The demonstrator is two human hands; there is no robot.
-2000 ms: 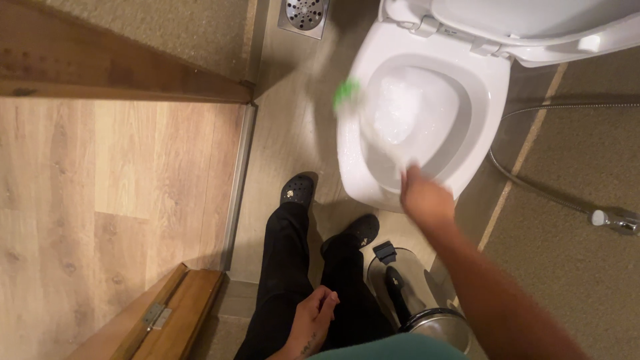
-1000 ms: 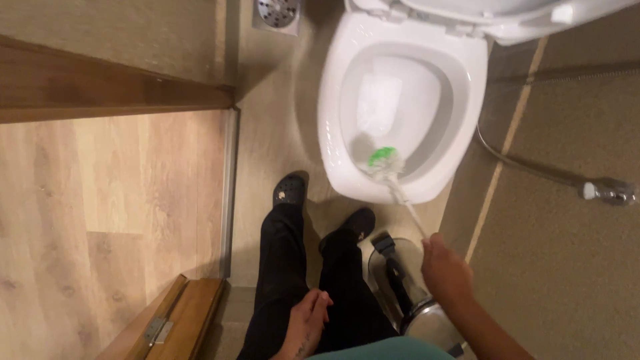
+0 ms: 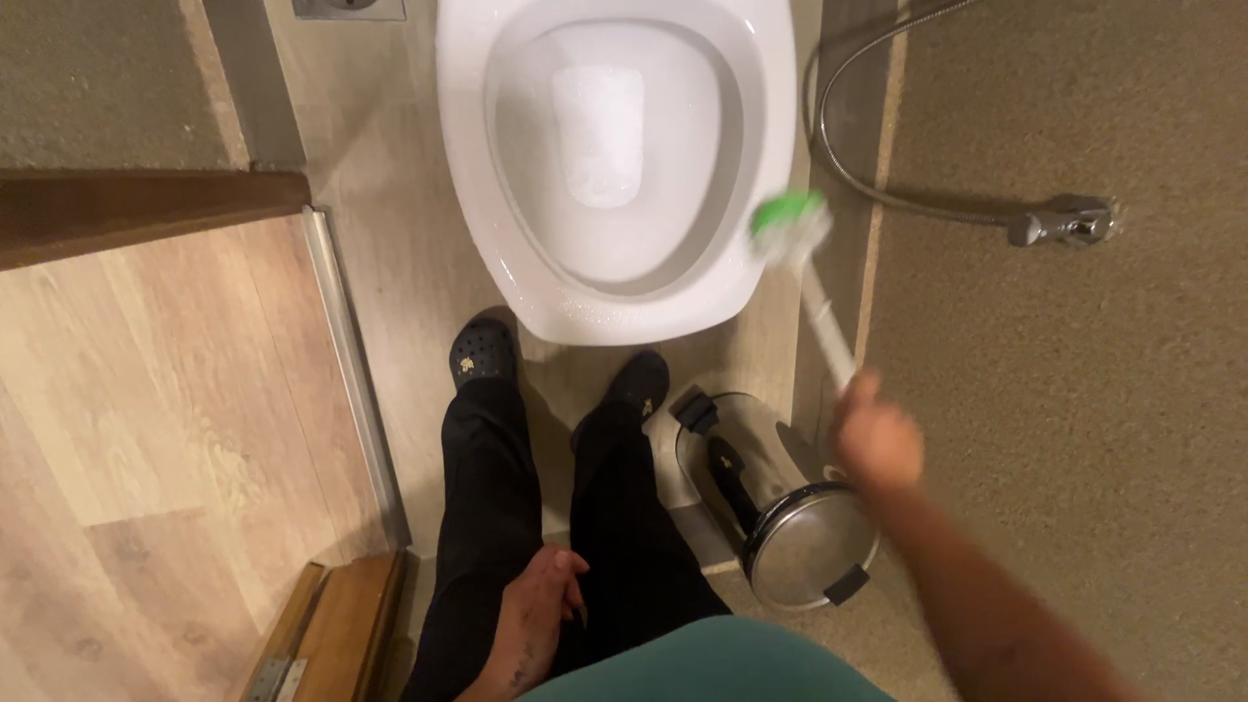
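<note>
My right hand [image 3: 877, 434] grips the white handle of a toilet brush [image 3: 824, 317], right of the toilet. The brush head, green and whitish and blurred by motion, is at the right edge of the white toilet bowl [image 3: 624, 327]; whether it touches the rim I cannot tell. Water or foam shows in the bowl, and wet drops lie on its front rim. My left hand [image 3: 541, 595] rests in front of my black trousers with its fingers loosely curled, and nothing is seen in it.
A steel pedal bin [image 3: 814, 546] stands below my right hand. A shower hose [image 3: 936, 210] joins a valve [image 3: 1063, 222] on the right wall. A metal threshold strip [image 3: 356, 380], a hinged wooden door edge [image 3: 341, 624] and a floor drain [image 3: 349, 8] are at the left.
The brush was inside the bowl one second ago and is now at its right edge, with my right hand moved right. My left hand stays low by my legs. The view has shifted.
</note>
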